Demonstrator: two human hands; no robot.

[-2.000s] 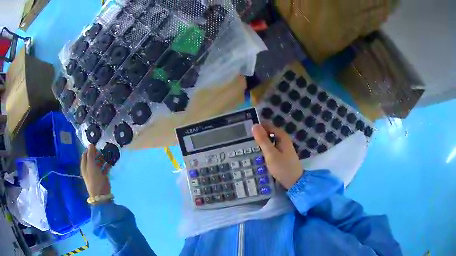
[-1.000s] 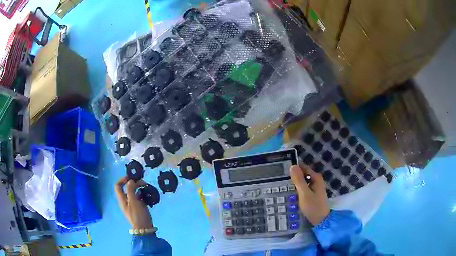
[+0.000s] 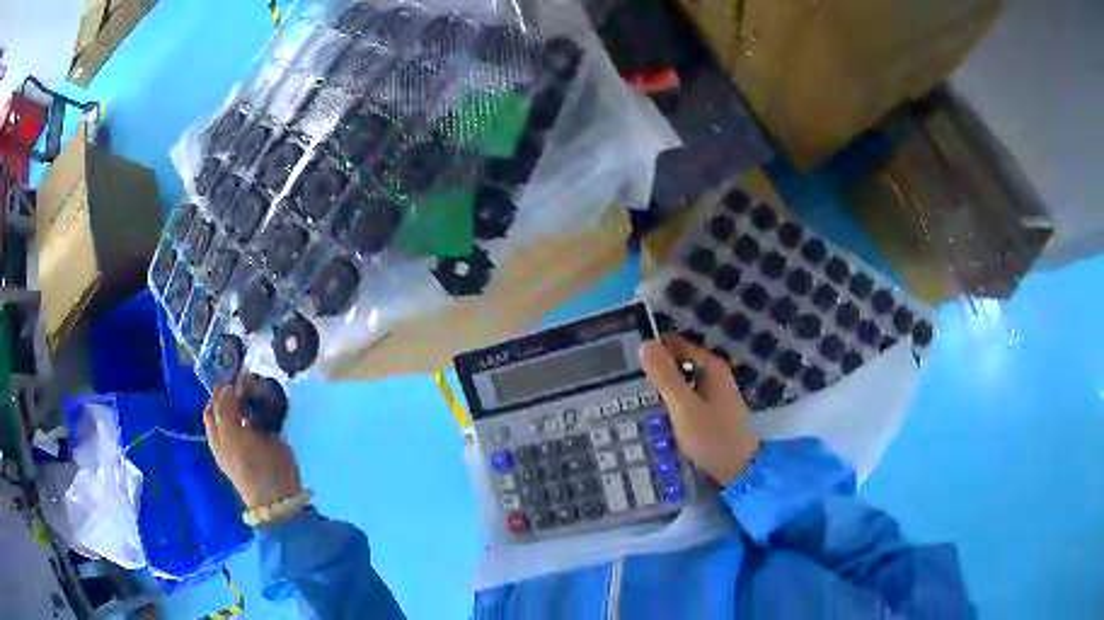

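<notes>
My left hand [image 3: 254,454] pinches the near left corner of a large clear blister tray [image 3: 248,351]; a black round part [image 3: 263,403] sits right against its fingers. More black round parts with centre holes fill the tray's pockets. Two green pieces [image 3: 438,222] lie on the tray. My right hand [image 3: 706,406] grips the upper right edge of a grey desktop calculator [image 3: 579,424], thumb on its front. The end of a small dark stick, possibly a pen, shows between the fingers. The calculator's display shows no readable digits.
A second tray of black parts [image 3: 793,291] lies on a carton at right, beside white sheeting [image 3: 847,418]. Large cartons [image 3: 835,73] stand at upper right. Blue bins [image 3: 182,484] with a white bag stand at left, below another carton [image 3: 91,230].
The view has swung down and back up. Against one second ago, the front row of parts is less exposed and the tray film shows more glare. Both hands keep their grips.
</notes>
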